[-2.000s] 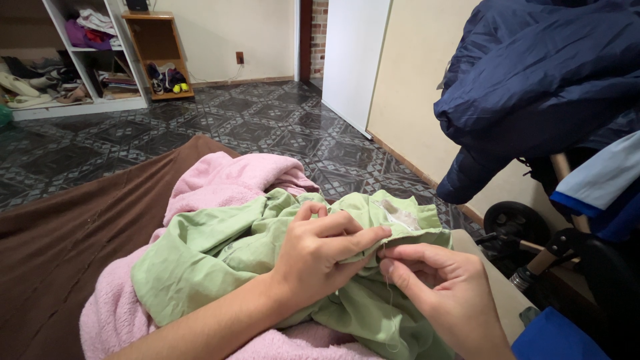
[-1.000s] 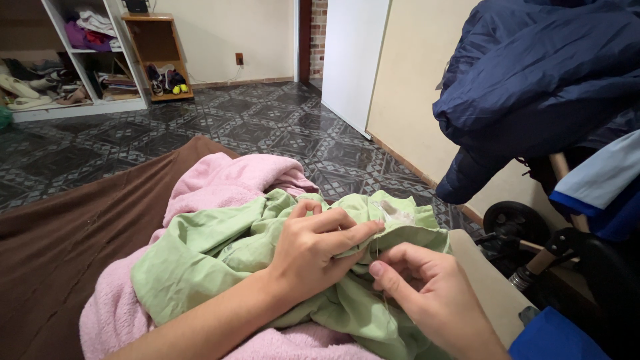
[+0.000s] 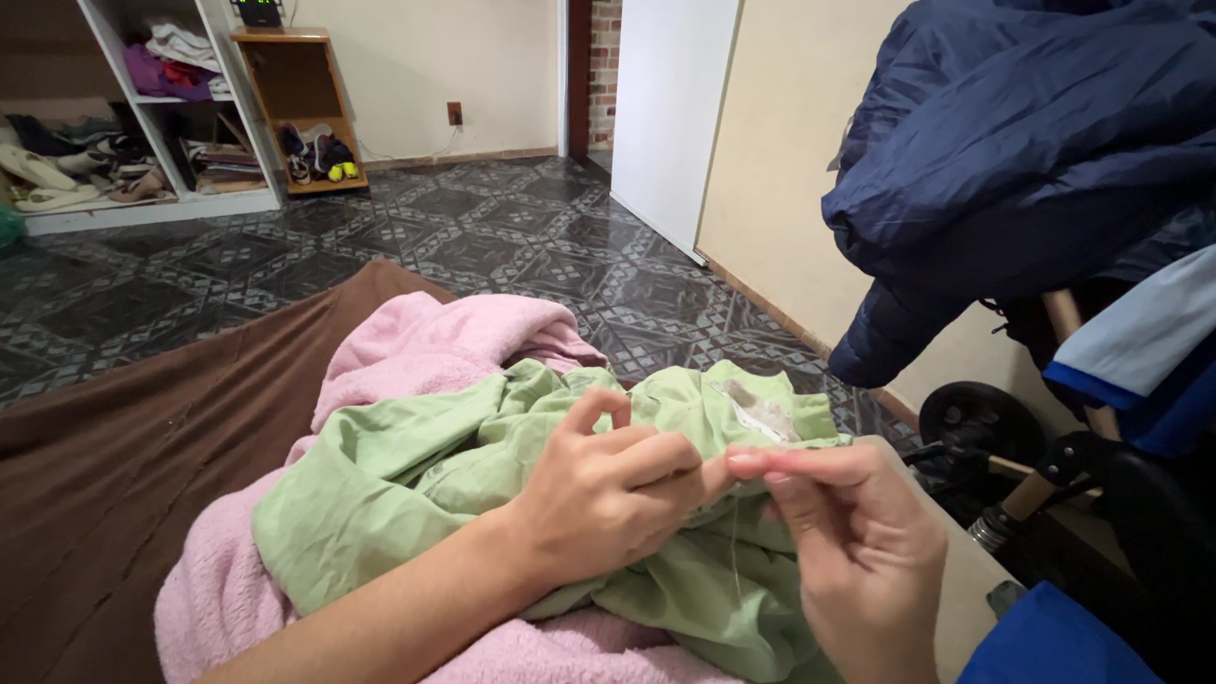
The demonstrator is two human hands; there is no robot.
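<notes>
A crumpled light green cloth garment lies over a pink fleecy blanket. My left hand rests on the garment's upper part, fingers bent, pinching its fabric near the edge. Close to the left fingertips, my right hand has its thumb and index finger pressed together; whatever is between them is too small to tell. A thin pale thread hangs below the two hands over the green cloth. Beyond the hands, a whitish patch shows on the garment.
A brown cover spreads at the left. On the right hang a dark blue padded jacket and a light blue cloth, above a black wheel. White shelves with shoes and clothes stand at the back left.
My right hand, lower and a little apart from the left one second ago, is now up against the left fingertips. The left hand has stayed nearly in place on the garment.
</notes>
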